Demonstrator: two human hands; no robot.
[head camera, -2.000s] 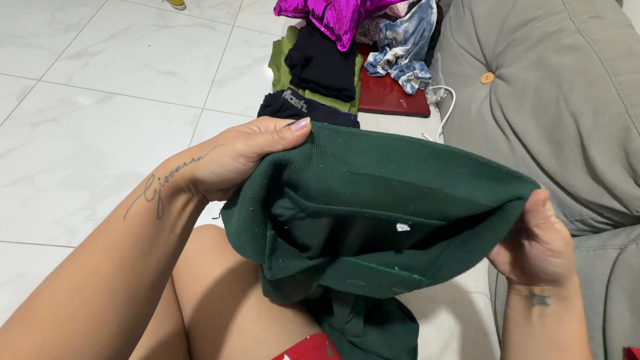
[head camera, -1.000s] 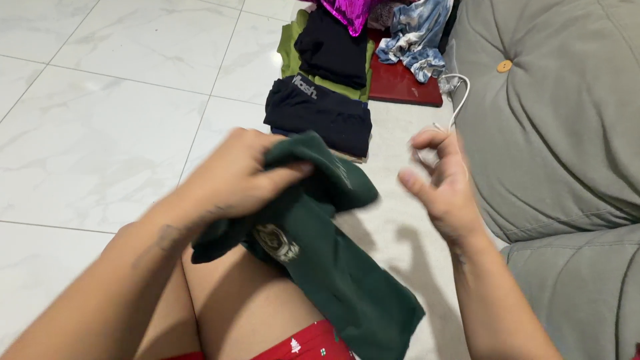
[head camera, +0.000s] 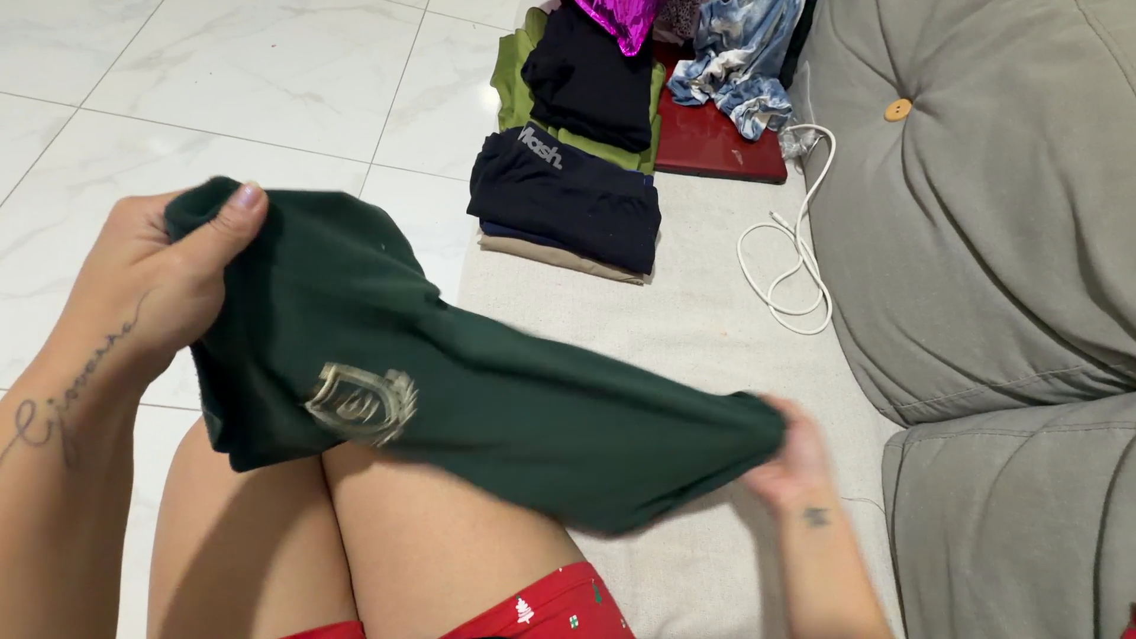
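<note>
A dark green cloth garment (head camera: 497, 399) with a printed crest is stretched between my two hands, above my bare thighs. My left hand (head camera: 169, 266) grips its bunched upper end, thumb on top of the cloth. At the right, my right hand (head camera: 794, 457) holds the narrower far end, slightly blurred, with its fingertips partly hidden by the fabric. The crest faces up near the garment's left part. Which part of the garment each hand holds, I cannot tell for sure.
Folded dark clothes (head camera: 568, 204) lie stacked on the beige seat, with black and olive garments (head camera: 590, 80) behind. A dark red flat case (head camera: 723, 142) lies under tie-dyed cloth (head camera: 745, 62). A white cable (head camera: 821, 266) curls beside the grey cushion (head camera: 985, 204).
My right hand, apart from the garment one second ago, now grips its far end. The garment, hanging bunched from my left hand then, is now stretched sideways.
</note>
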